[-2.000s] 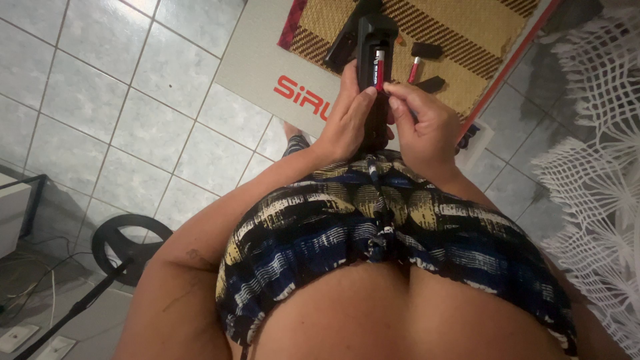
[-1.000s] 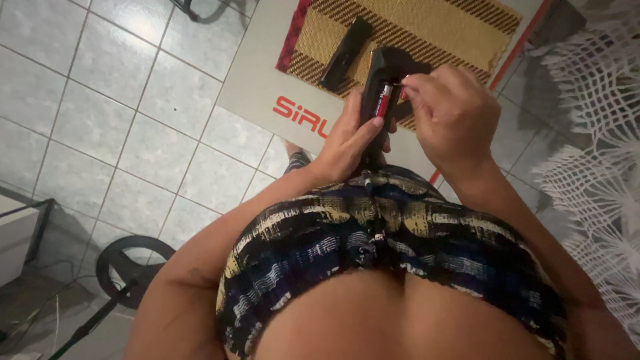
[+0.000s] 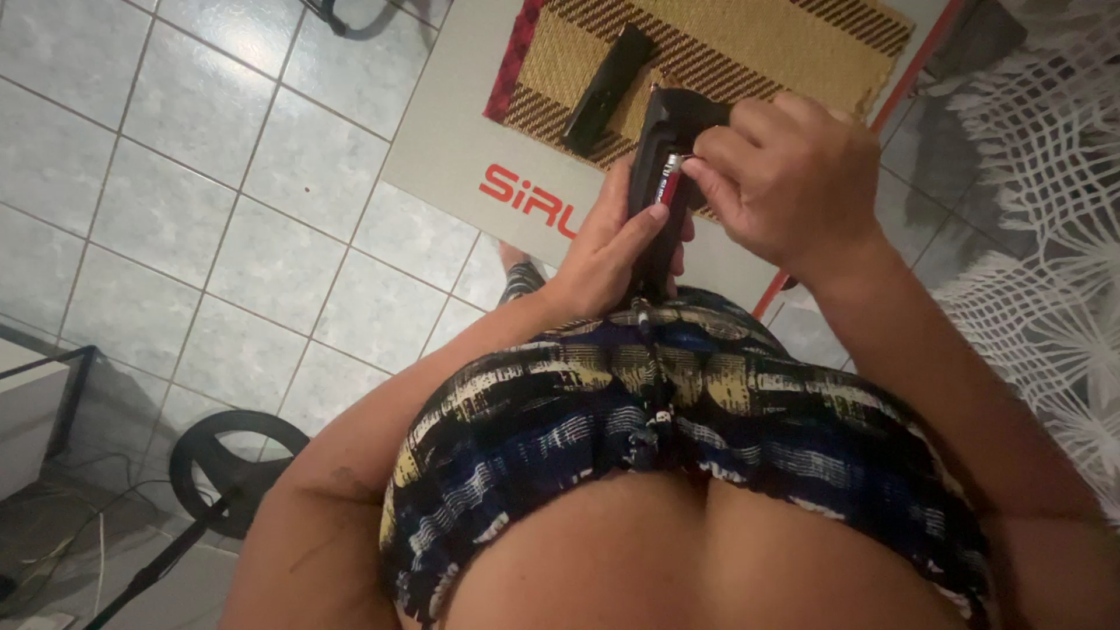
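My left hand (image 3: 617, 236) grips a black device (image 3: 656, 144) with an open compartment, its thumb by a red and silver battery (image 3: 668, 179) that lies inside. My right hand (image 3: 787, 171) is closed at the device's right side, thumb and index finger pinched together close to the battery's silver end. Whether something small is between those fingertips cannot be made out. A long black plastic piece (image 3: 610, 90) rests on the woven mat (image 3: 752, 44), left of the device.
The mat lies on a light board (image 3: 437, 149) with red lettering and a red edge. A white crocheted cloth (image 3: 1050, 175) hangs at the right. A round black stand base (image 3: 236, 472) and cables are at lower left, on the tiled floor (image 3: 306, 192).
My right hand has moved up and to the right from its place low beside the battery. The device in my left hand has tilted to the right.
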